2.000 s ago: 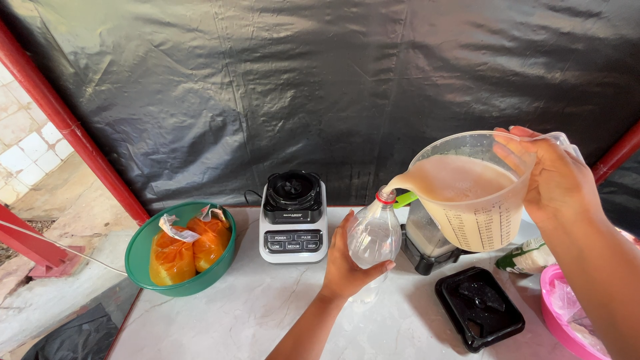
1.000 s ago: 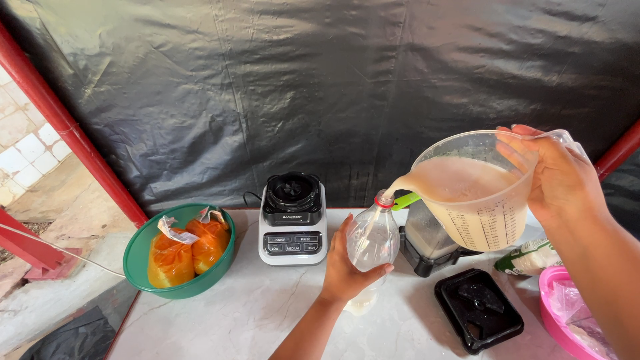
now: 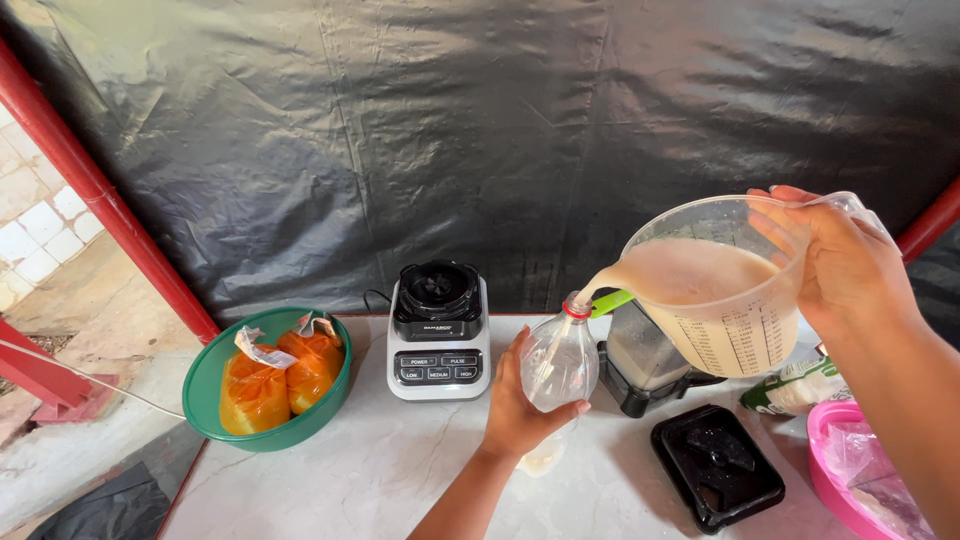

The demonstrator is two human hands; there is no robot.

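My right hand (image 3: pixel 847 255) grips the handle of a clear plastic measuring jug (image 3: pixel 720 330), which is tilted left and partly full of a pale beige liquid. A stream of the liquid runs from its spout into the red-ringed mouth of a clear plastic bottle (image 3: pixel 562 360). My left hand (image 3: pixel 521 405) is wrapped around the bottle's side. A little pale liquid shows at the bottle's bottom. Behind the bottle and jug stands a blender jar (image 3: pixel 641 360) with whitish contents, and a bright green handle (image 3: pixel 611 302) lies near its top, partly hidden.
A Damasco blender base (image 3: pixel 439 337) stands left of the bottle. Farther left, a green basin (image 3: pixel 266 442) holds orange-yellow filled bags (image 3: pixel 255 394). At right are a black lid (image 3: pixel 716 469), a green-and-white packet (image 3: pixel 799 386) and a pink basin (image 3: pixel 832 487) with clear plastic. Black sheeting (image 3: pixel 465 150) hangs behind.
Liquid keeps running from the jug into the bottle, and some now shows at the bottle's bottom. Both hands have stayed in nearly the same place.
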